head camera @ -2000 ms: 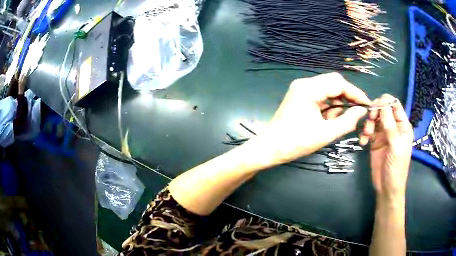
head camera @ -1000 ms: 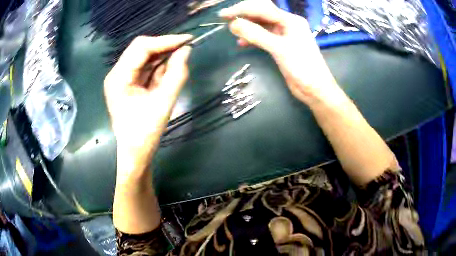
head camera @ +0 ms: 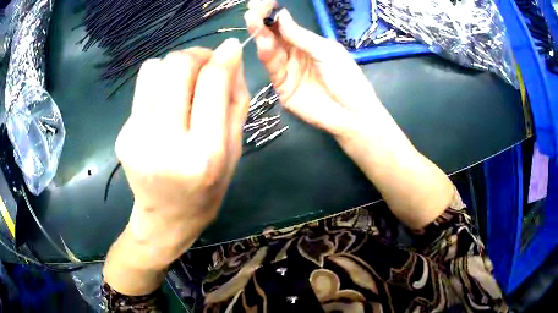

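Observation:
My left hand (head camera: pixel 183 122) is closed on a black cable (head camera: pixel 111 181); its tail hangs out at the left and its pale thin tip points at my right hand. My right hand (head camera: pixel 293 67) holds a small black sleeve (head camera: pixel 271 18) between the fingertips, close to that tip. Whether tip and sleeve touch is too small to tell. The finished leads (head camera: pixel 264 125) lie on the mat below the hands, silver plugs facing right, their cables partly hidden by my left hand. A pile of black cables (head camera: pixel 141 30) with coppery ends lies at the far left.
A blue tray (head camera: pixel 398 52) with black sleeves and silver connectors is at the upper right. A clear bag of connectors (head camera: pixel 456 30) lies on it. A long clear bag (head camera: pixel 33 122) of silvery parts is at the left. Blue bins (head camera: pixel 514 232) stand beyond the bench's right edge.
The view has swung right since the first frame. Since the second, my left hand has closed more over the cable, and a black sleeve now shows at my right fingertips.

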